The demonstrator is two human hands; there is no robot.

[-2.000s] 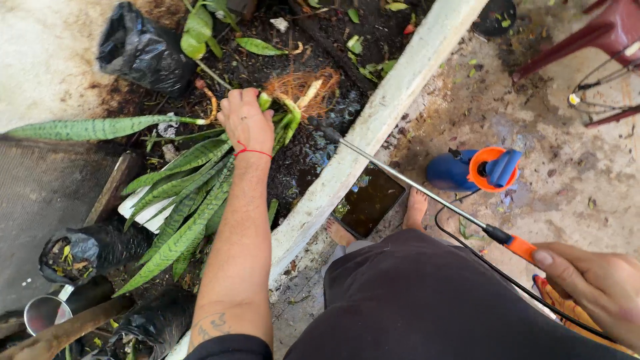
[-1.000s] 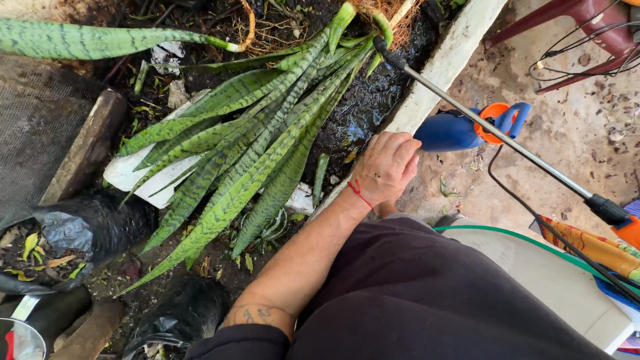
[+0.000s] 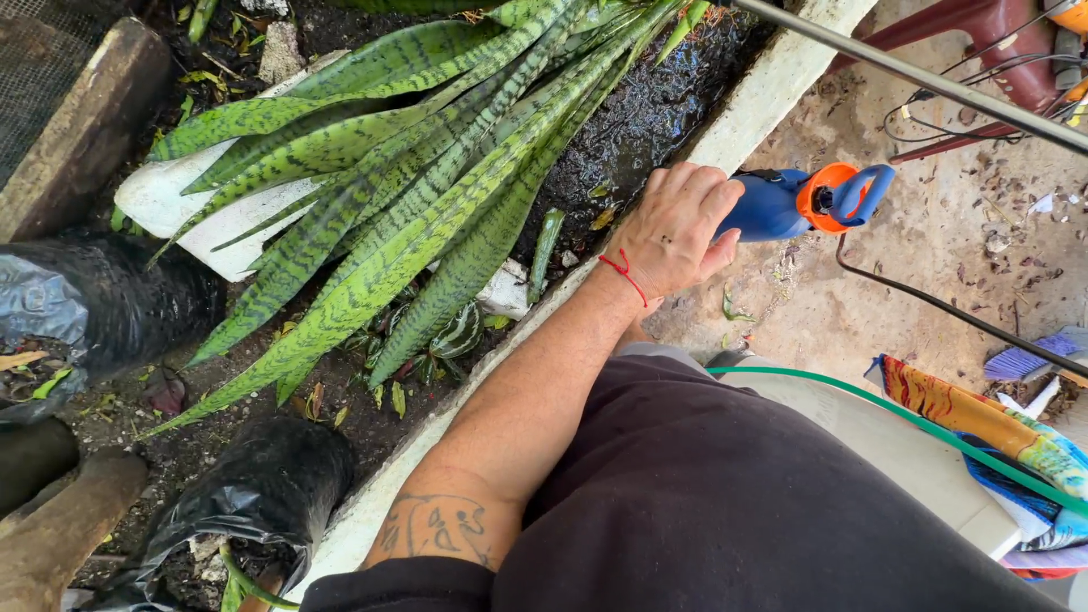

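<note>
My left hand (image 3: 680, 225), with a red string at the wrist, rests on or just over the edge of a white concrete curb (image 3: 756, 102). Its fingers are a little apart and hold nothing that shows. Beyond the fingers stands a blue pump sprayer (image 3: 769, 206) with an orange collar. A bundle of snake plant leaves (image 3: 408, 200) lies across the dark soil bed left of the hand. The metal spray wand (image 3: 918, 81) crosses the upper right, its tip cut off or hidden at the top. My right hand is out of view.
Black plastic grow bags (image 3: 272, 476) and a wooden beam (image 3: 81, 119) lie at the left. White slabs (image 3: 204, 204) sit under the leaves. A dark red plastic chair (image 3: 994, 42) is at the upper right. A black hose (image 3: 943, 306) and a green hose (image 3: 901, 414) run at the right.
My left hand has let go of the plant's base, where it was two seconds ago, and come down to the curb. The view has shifted, and my right hand has left it.
</note>
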